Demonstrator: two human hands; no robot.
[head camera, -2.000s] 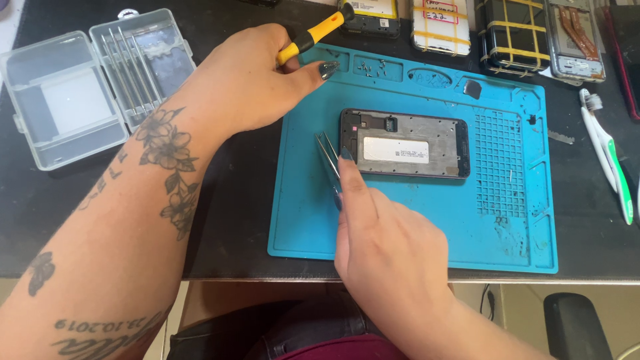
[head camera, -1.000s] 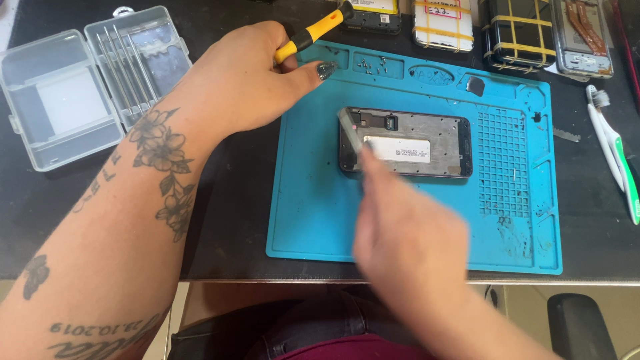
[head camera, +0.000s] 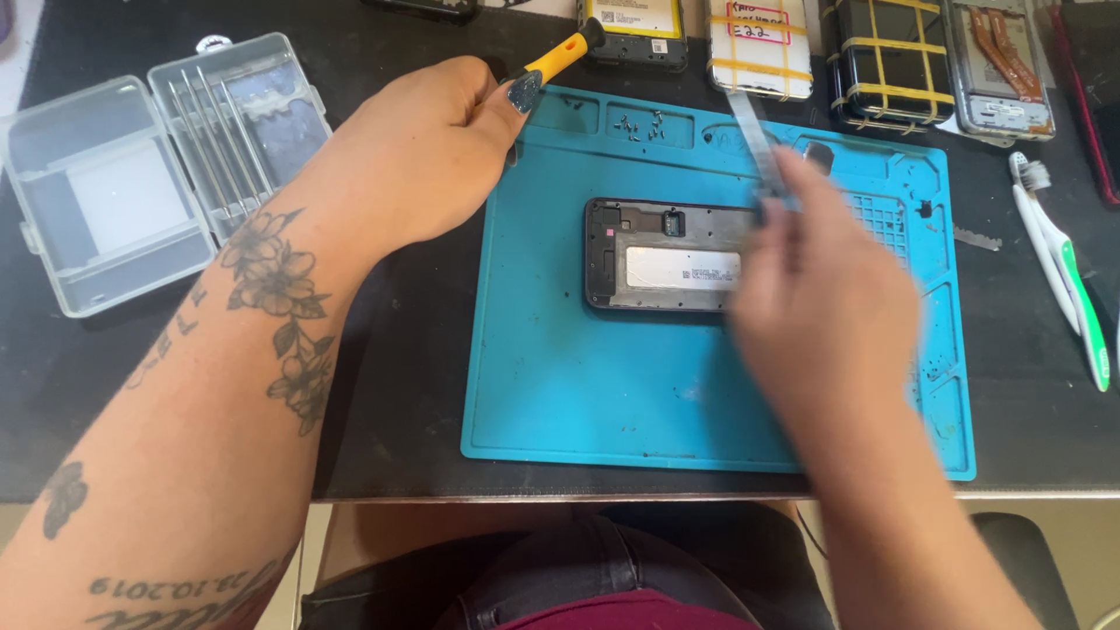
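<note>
My left hand (head camera: 437, 144) is closed on a yellow-handled tool (head camera: 560, 57) with a black end, above the back left corner of the blue silicone repair mat (head camera: 595, 385). Blurred by motion, my right hand (head camera: 822, 289) grips metal tweezers (head camera: 751, 131), whose tips point away over the back of the mat. Beneath and left of that hand lies an opened smartphone (head camera: 643, 236) on the mat, its inner frame and a white label facing up; its right end is hidden by the hand. Small screws (head camera: 647, 129) lie in a compartment at the mat's back edge.
At left, a clear plastic case (head camera: 114, 192) lies open with several thin metal tools (head camera: 223, 144). Along the back are an opened phone (head camera: 634, 44), rubber-banded phones (head camera: 761, 44) (head camera: 892, 66) and a phone part with orange flex cables (head camera: 1002, 61). A green and white toothbrush (head camera: 1063, 271) lies right.
My right hand with the tweezers has moved from the phone's left end to its right end and toward the back of the mat. My left hand has stayed nearly still.
</note>
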